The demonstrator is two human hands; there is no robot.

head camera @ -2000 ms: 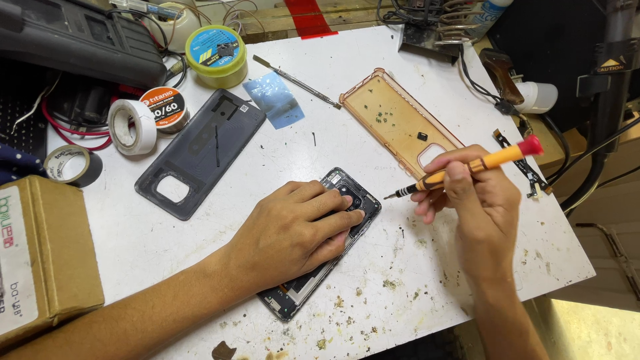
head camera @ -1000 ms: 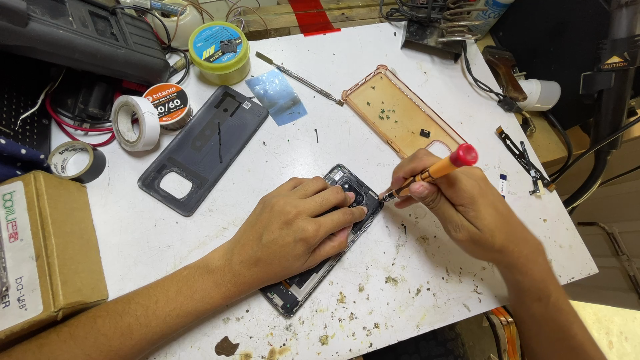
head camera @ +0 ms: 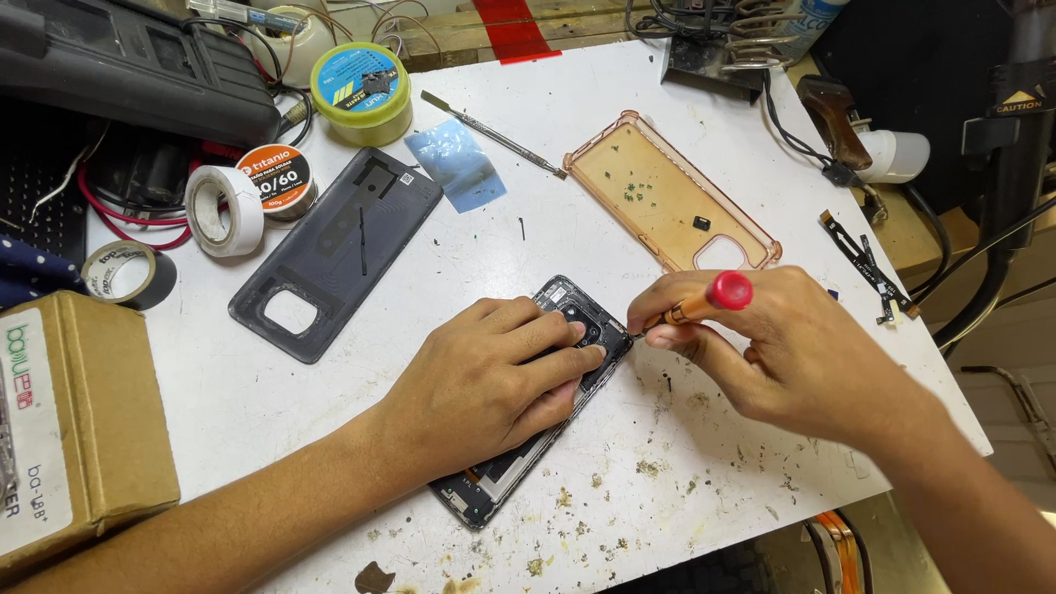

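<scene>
An opened smartphone (head camera: 495, 487) lies slanted on the white table, its inner parts exposed. My left hand (head camera: 487, 379) rests across it, fingertips pressing beside the camera module (head camera: 587, 334). A screwdriver with an orange handle and red cap (head camera: 701, 301) is held in my right hand (head camera: 767, 355), its tip at the phone's upper right corner; the fingers partly hide the shaft. Left of the phone lies a dark back cover (head camera: 330, 256) with a thin black strip on it. Beyond my right hand, an amber transparent phone case (head camera: 660, 194) holds several tiny screws and a small black part.
A metal spatula (head camera: 495, 136) and a blue film (head camera: 456, 165) lie behind the phone. Tape rolls, a solder spool (head camera: 280, 181) and a paste tub (head camera: 361, 95) stand at the back left. A cardboard box (head camera: 107, 437) is at left, flex cables (head camera: 866, 264) at right.
My right hand has brought the screwdriver from beside the phone to its upper right corner and tilted it more upright. My left hand has stayed on the phone.
</scene>
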